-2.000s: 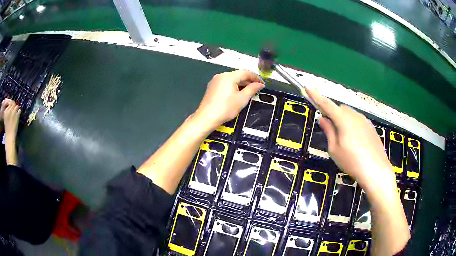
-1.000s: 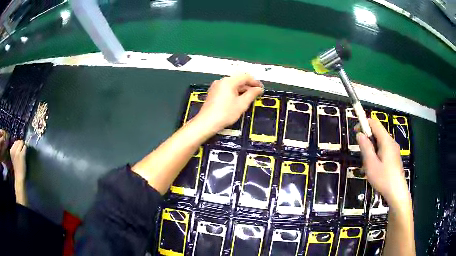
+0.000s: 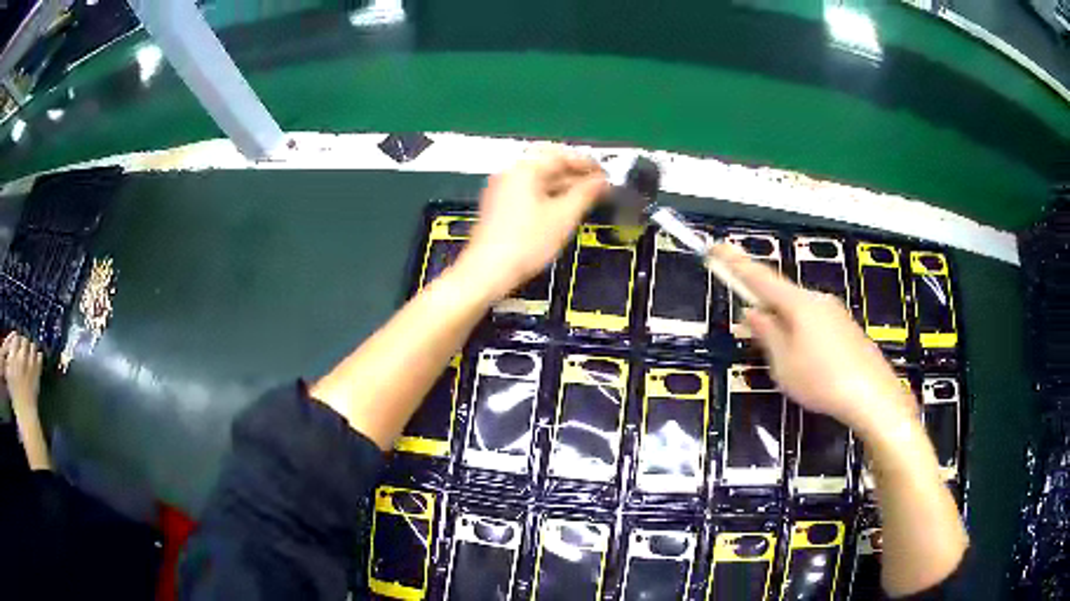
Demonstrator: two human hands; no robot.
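A black tray (image 3: 634,352) holds rows of phone covers with yellow or pale rims, such as a yellow-rimmed cover (image 3: 601,288) in the top row. My left hand (image 3: 534,217) is over the top row, left of that cover, with thumb and fingertips pinched together; whether a tiny part is between them is too blurred to tell. My right hand (image 3: 810,335) is shut on the light handle of a mallet (image 3: 640,194). The mallet's blurred head is at the top edge of the yellow-rimmed cover, just right of my left fingertips.
A green conveyor belt (image 3: 563,94) with a white edge runs behind the tray. A grey post (image 3: 205,76) stands at the upper left. A black square piece (image 3: 406,146) lies on the white edge. Pale slivers (image 3: 96,294) and a neighbour's hand (image 3: 21,366) are at far left.
The mallet has swung down and left from above the belt to beside my left fingertips. My right hand has moved left with it. My left hand has moved only slightly.
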